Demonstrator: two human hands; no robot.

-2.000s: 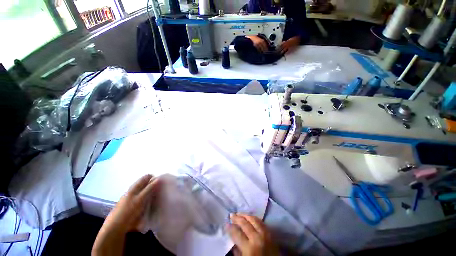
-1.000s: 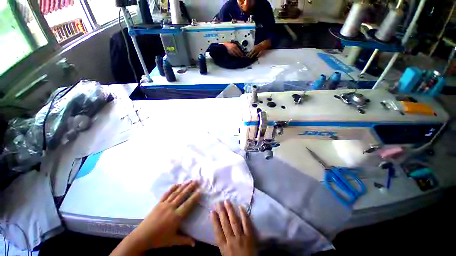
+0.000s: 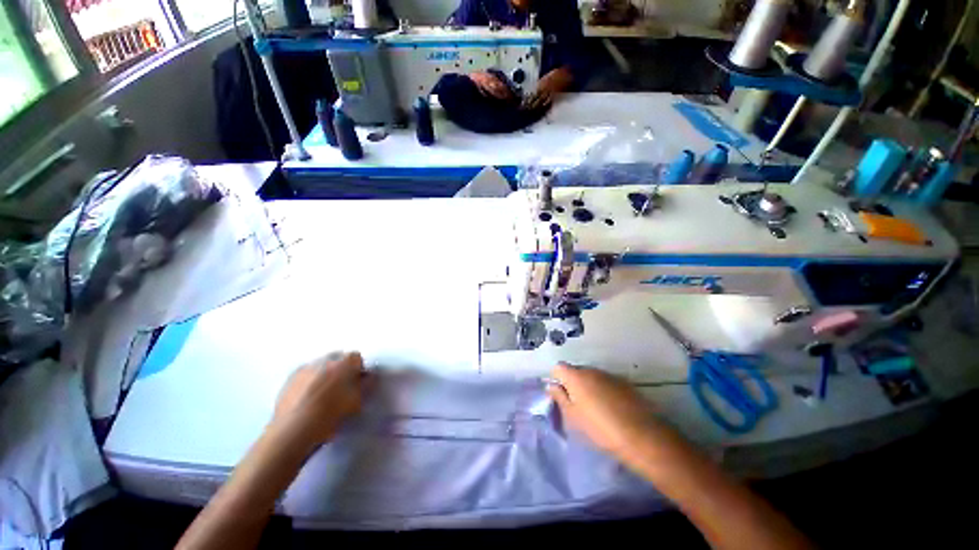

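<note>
A pale grey-lilac garment panel point(image 3: 429, 473) lies across the front edge of the white table, below the machine's needle area. Two thin dark lines of a narrow band point(image 3: 456, 428) run across its middle. My left hand point(image 3: 325, 395) grips the panel's top edge at the left. My right hand point(image 3: 590, 403) grips its top edge at the right, with a small bunch of cloth at the fingertips. The sewing machine head point(image 3: 687, 242) stands behind; its presser foot area point(image 3: 550, 324) is apart from the panel.
Blue-handled scissors point(image 3: 732, 389) lie on the machine bed at right, near a pink item point(image 3: 835, 323). A crumpled plastic bag point(image 3: 140, 231) and pale sheets point(image 3: 231, 252) are at left. A person's hands point(image 3: 553, 84) work dark cloth at the machine opposite.
The panel has been turned and pulled towards me, off the machine bed, and its banded side now shows. My flat, spread hands have moved apart and now grip its far edge.
</note>
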